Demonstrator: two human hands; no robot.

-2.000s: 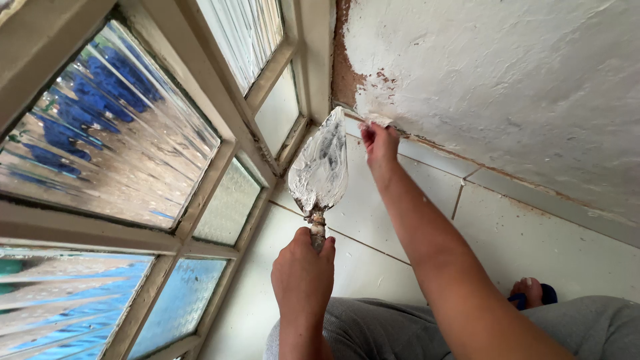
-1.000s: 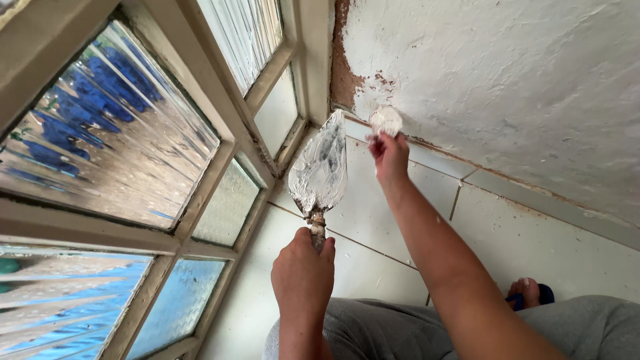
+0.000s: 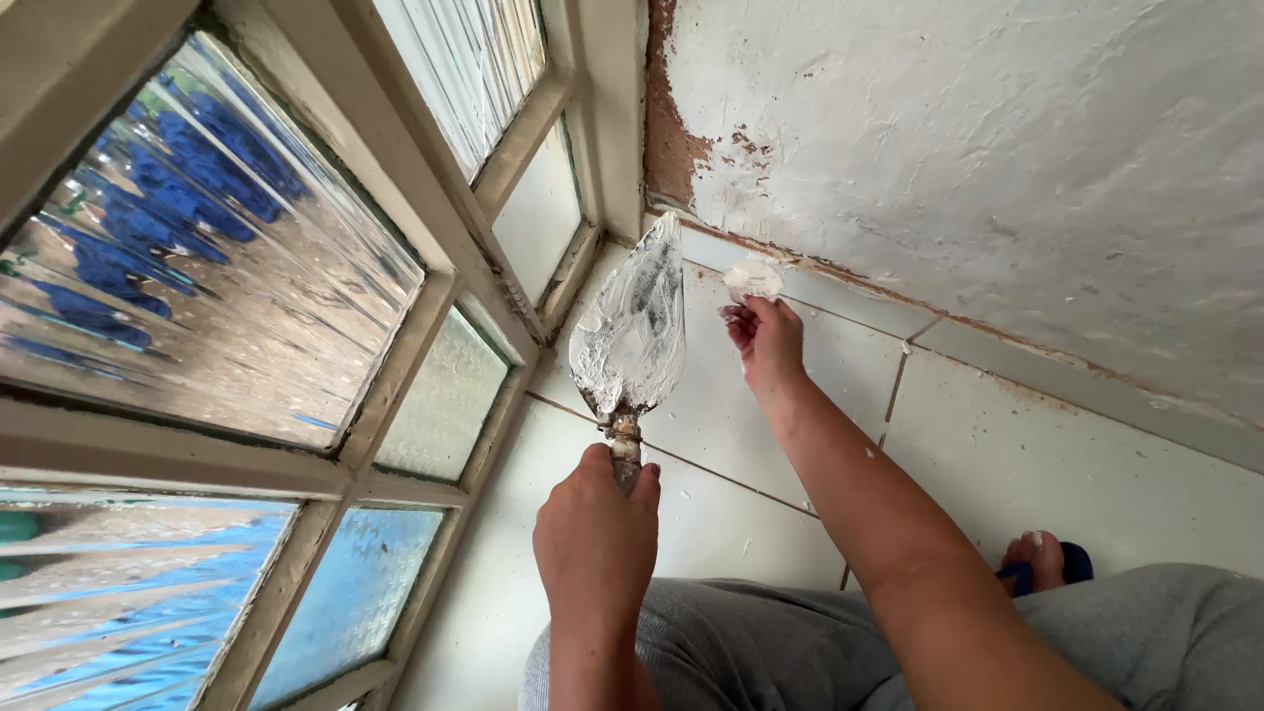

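Note:
My left hand (image 3: 597, 528) is closed round the handle of a pointed mason's trowel (image 3: 632, 326), whose blade is smeared with white filler paste and points away from me. To its right, my right hand (image 3: 768, 336) pinches a small round scraper or disc (image 3: 753, 279) coated in the same white paste; its material cannot be told. The disc is over the floor, just short of the foot of the white plastered wall (image 3: 948, 148). White paste marks the fingers of my right hand. Near the corner, bare brown patches (image 3: 674, 148) show in the wall.
A cream-framed door or window with ribbed glass panes (image 3: 444, 395) stands close on the left. White floor tiles (image 3: 1037, 464) with brown joints carry small white crumbs. A tile skirting (image 3: 869, 301) runs along the wall. My knees and a sandalled foot (image 3: 1042, 563) are at the lower right.
My right hand has drawn back from the foot of the wall, and the disc has come into plain view. The left hand and trowel have hardly moved.

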